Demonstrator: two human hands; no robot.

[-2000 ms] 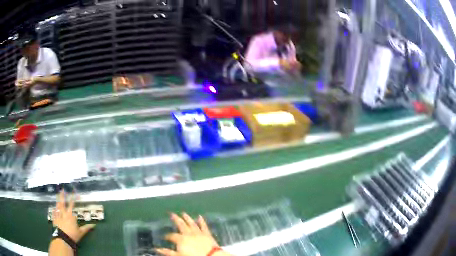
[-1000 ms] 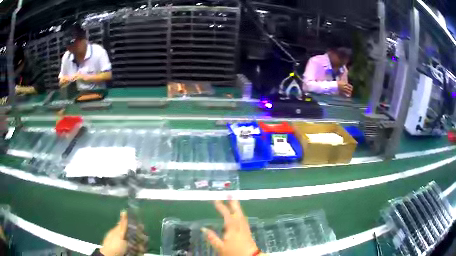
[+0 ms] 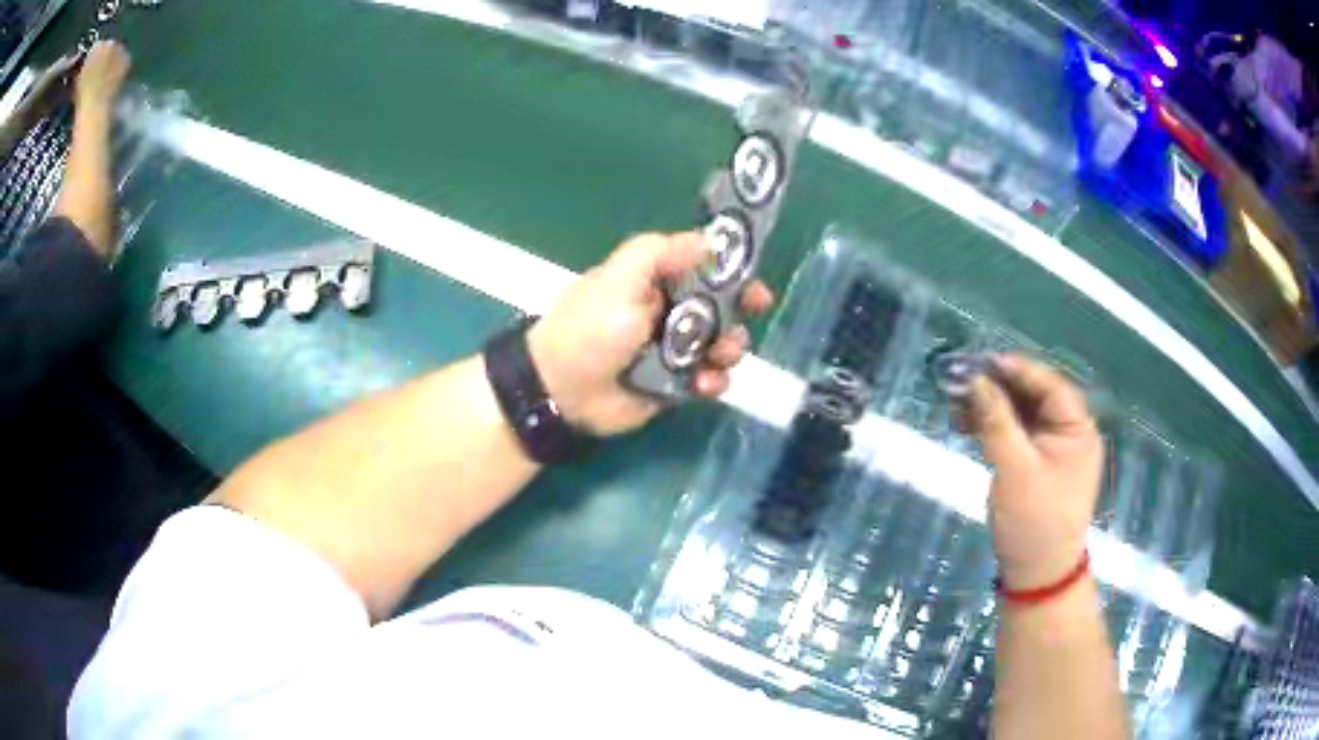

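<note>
My left hand (image 3: 615,325) grips a grey metal holder strip (image 3: 786,113), tilted upright above the bench. Several round nests show on it; three hold round components with ring-like faces. My right hand (image 3: 1044,455) pinches one small round component (image 3: 959,375) between thumb and fingers above the clear blister tray (image 3: 694,545). The tray lies on the green bench between and below my hands. One row of it holds dark components, with a ring-like face near its middle; other rows look see-through.
Another holder strip (image 3: 263,284) lies on the green bench at left. Another person's arm (image 3: 90,159) reaches over trays at upper left. Clear trays (image 3: 940,109) lie beyond the white line. Blue bins (image 3: 1114,123) and a cardboard box (image 3: 1261,260) stand at upper right.
The view has swung left and down. My left hand has lifted the holder strip with its components facing me. My right hand, earlier spread over the tray, now pinches a round component.
</note>
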